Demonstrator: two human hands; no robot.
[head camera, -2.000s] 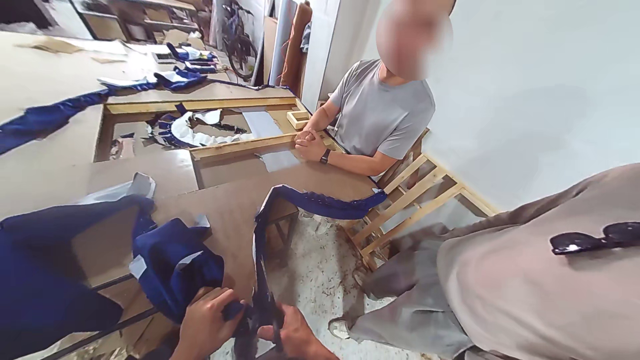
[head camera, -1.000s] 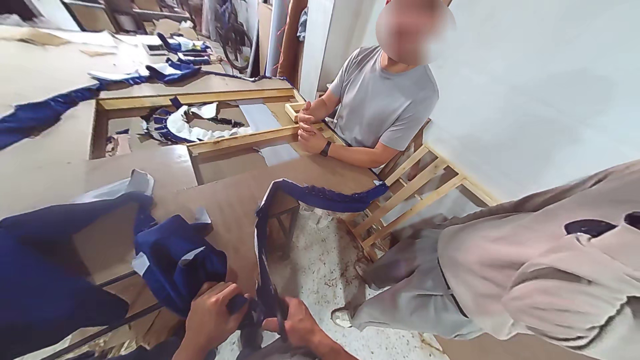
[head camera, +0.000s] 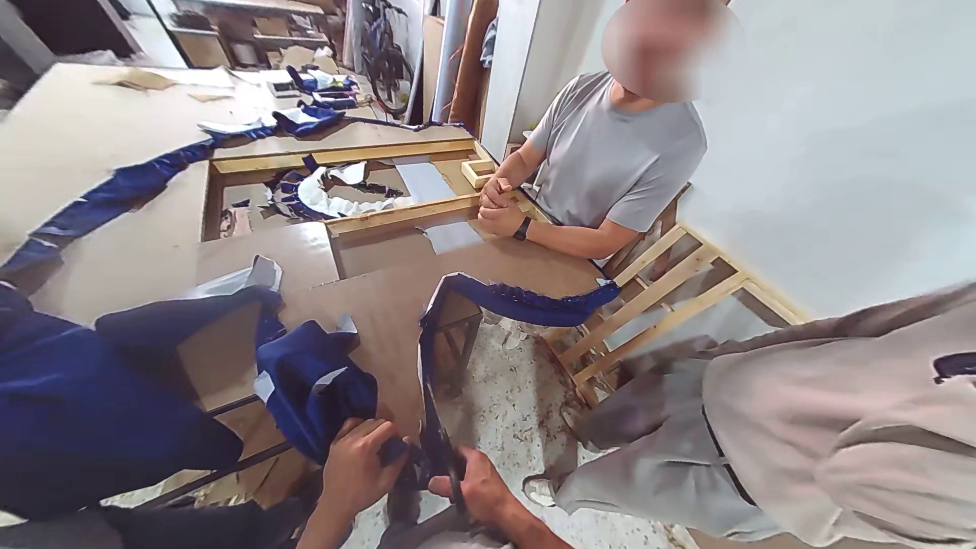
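Observation:
My left hand (head camera: 364, 461) pinches dark blue fabric (head camera: 316, 389) that is bunched at the table's near edge. Close on its right, my right hand (head camera: 476, 484) is closed around dark scissors (head camera: 448, 457), whose blades point up and away; how far they are apart is unclear. A long blue fabric strip (head camera: 526, 305) with a pale edge curves over the table edge and hangs down to the hands. More blue fabric (head camera: 99, 404) is draped at the left, with a piece of pale material (head camera: 244, 278) beside it.
A co-worker (head camera: 618, 152) sits across the brown table (head camera: 381, 305), hands clasped on it. Another person (head camera: 823, 427) stands at right. Between them is a slatted wooden frame (head camera: 671, 305). A wooden-edged recess (head camera: 343, 156) holds white and blue scraps. Debris dots the floor (head camera: 496, 389).
My hands have moved slightly up and right, still on the fabric and scissors. The standing person's torso has shifted, and the dark glasses on the shirt are now mostly out of frame.

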